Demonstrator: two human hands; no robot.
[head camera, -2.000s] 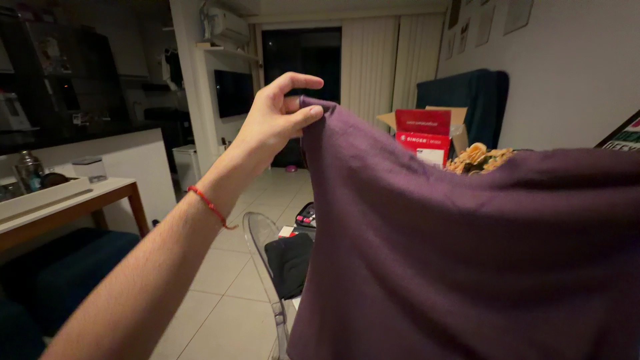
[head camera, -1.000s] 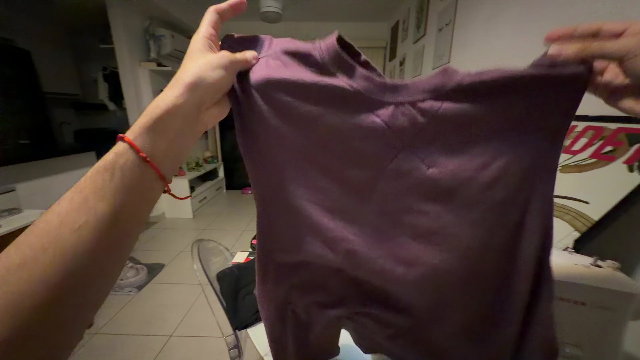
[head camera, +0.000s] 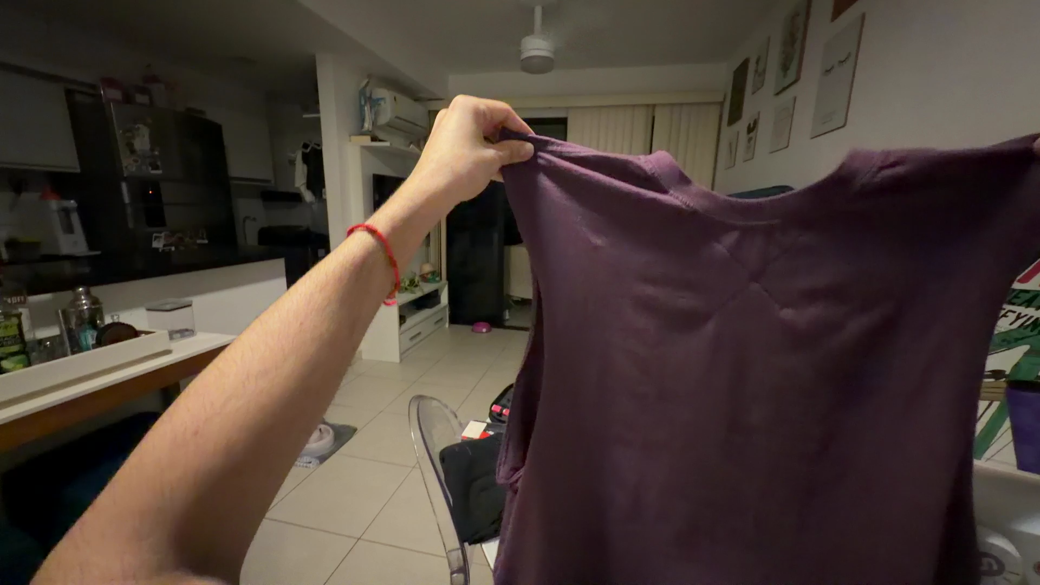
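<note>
A purple sleeveless shirt (head camera: 756, 366) hangs spread out in front of me, its neckline at the top. My left hand (head camera: 479, 150), with a red cord bracelet on the wrist, pinches the shirt's upper left corner between thumb and fingers. At the opposite upper corner only a sliver of my right hand (head camera: 1037, 145) shows at the frame's edge, touching the cloth; its grip is cut off from view. Small creases cross the fabric below the neckline.
Behind the shirt's left side stands a clear plastic chair (head camera: 435, 487) with dark cloth (head camera: 474, 487) by it. A white tray (head camera: 89, 366) with bottles rests on a side table at left. A purple container (head camera: 1024, 422) is at the right edge.
Two seconds ago the shirt hung slanting from my left hand, its right part outside the frame; now it is spread by both upper corners. My right hand, visible one second ago, is mostly out of frame.
</note>
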